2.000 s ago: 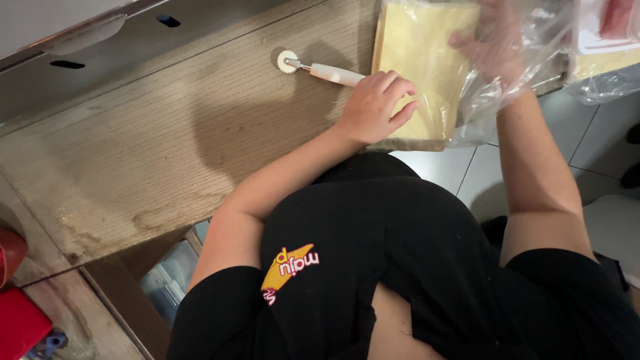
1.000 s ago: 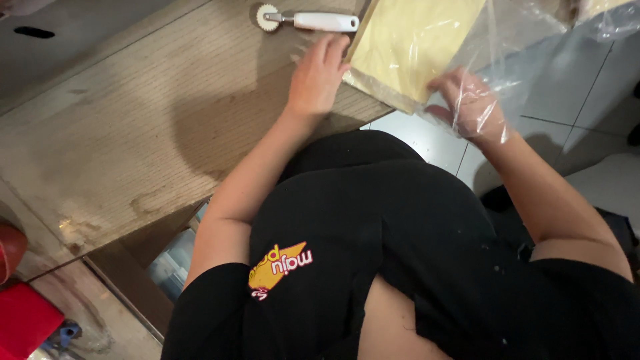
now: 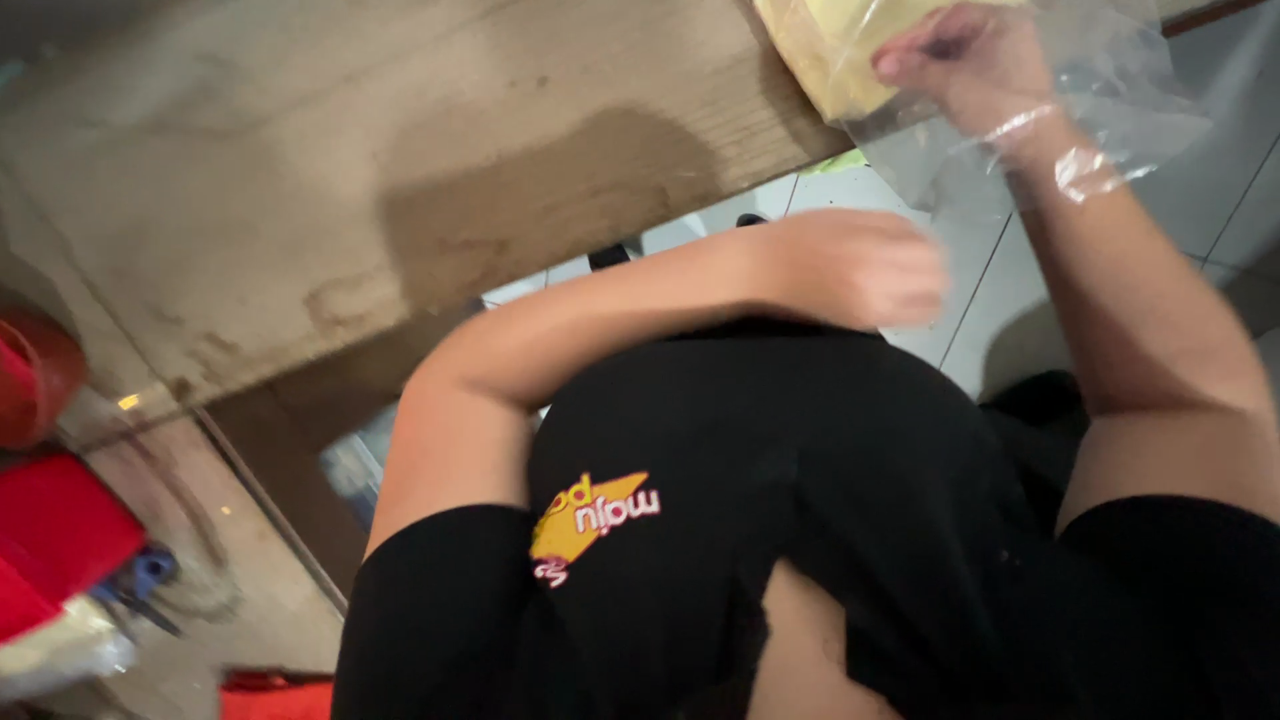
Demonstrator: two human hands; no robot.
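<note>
My left hand point(image 3: 865, 268), blurred by motion, is in front of my belly, past the table's edge and above the tiled floor. Its fingers look curled, and nothing in it can be made out. At the upper right my right hand point(image 3: 985, 75) is over a pale yellow, flat stack point(image 3: 835, 65), its thumb and fingers bent close together. Clear plastic film or a bag point(image 3: 1120, 130) lies about this hand and across the wrist. Whether the fingers pinch the plastic or the stack is unclear. The top of the stack is cut off by the frame.
The wooden table point(image 3: 300, 180) spans the upper left, its front edge running up to the right. At the far left are a reddish-brown round container point(image 3: 45, 385), a red object point(image 3: 65, 535) and a blue-handled tool point(image 3: 150, 570). White floor tiles point(image 3: 985, 270) show beyond the table.
My left hand has left the edge of the yellow stack and come in front of my belly. The view has shifted, and the white-handled pastry wheel seen earlier is out of frame.
</note>
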